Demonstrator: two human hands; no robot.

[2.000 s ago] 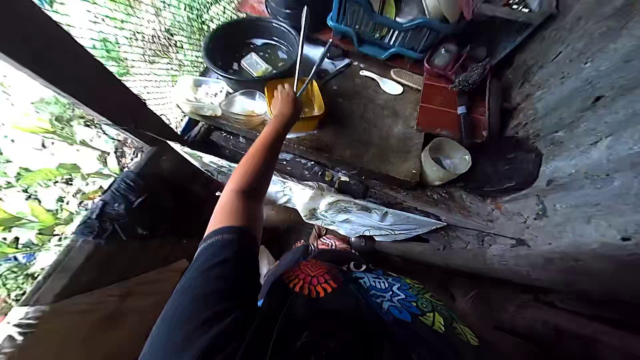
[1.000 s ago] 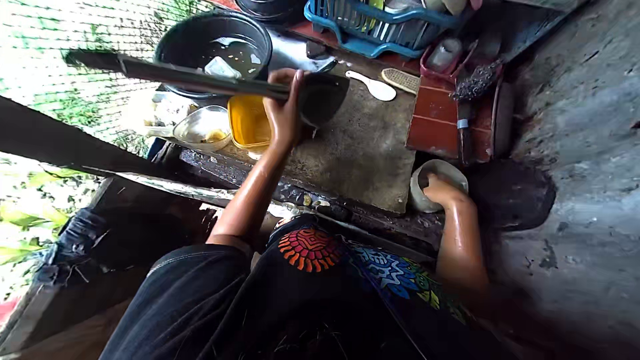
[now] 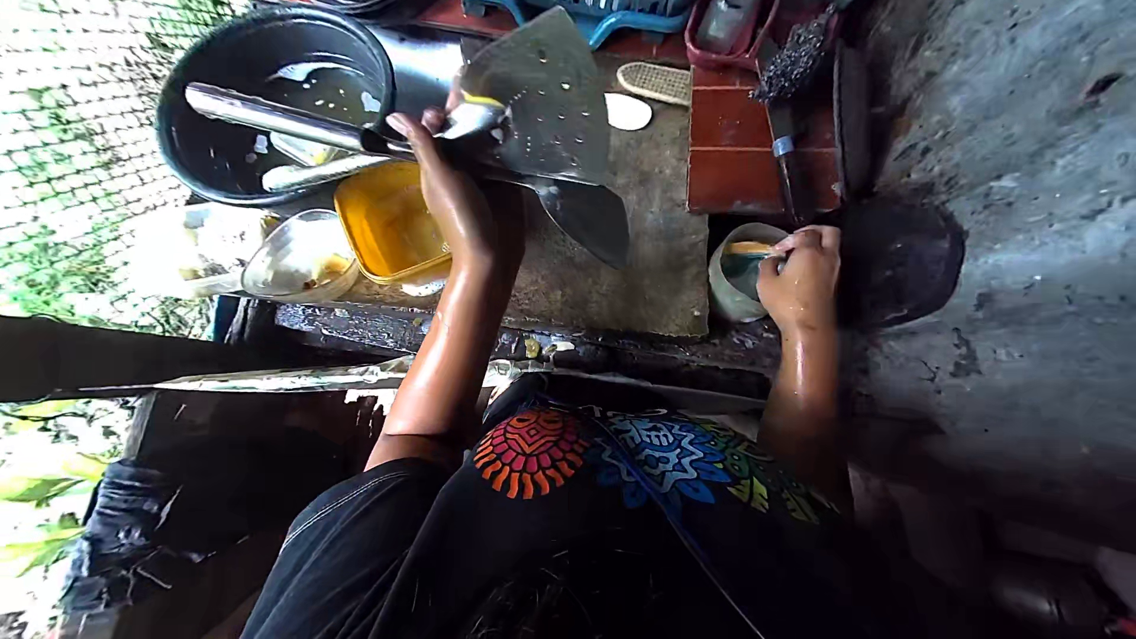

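My left hand (image 3: 453,191) holds a bunch of wet utensils over the counter: a metal spatula with a broad blade (image 3: 550,102), a second dark blade (image 3: 586,217) below it, and a shiny spoon (image 3: 475,117). Their handles (image 3: 275,120) reach left across a black basin (image 3: 177,124) holding water. My right hand (image 3: 803,275) has its fingers at the mouth of a pale round container (image 3: 735,300), gripping a yellow and green sponge (image 3: 750,253) inside it. A yellow plastic tub (image 3: 382,222) lies beside my left forearm, next to a clear plastic container (image 3: 302,257).
A blue dish rack (image 3: 612,22) stands at the back. A scrub brush (image 3: 657,82) and a white spoon (image 3: 628,112) lie on the counter. Steel wool (image 3: 799,62) and a dark-handled tool (image 3: 788,177) rest on red tiles (image 3: 737,177). A concrete wall (image 3: 1021,266) bounds the right.
My right hand, not in view two seconds ago, has come to the pale container and now grips the sponge there. The utensils in my left hand have turned, their blades now facing right.
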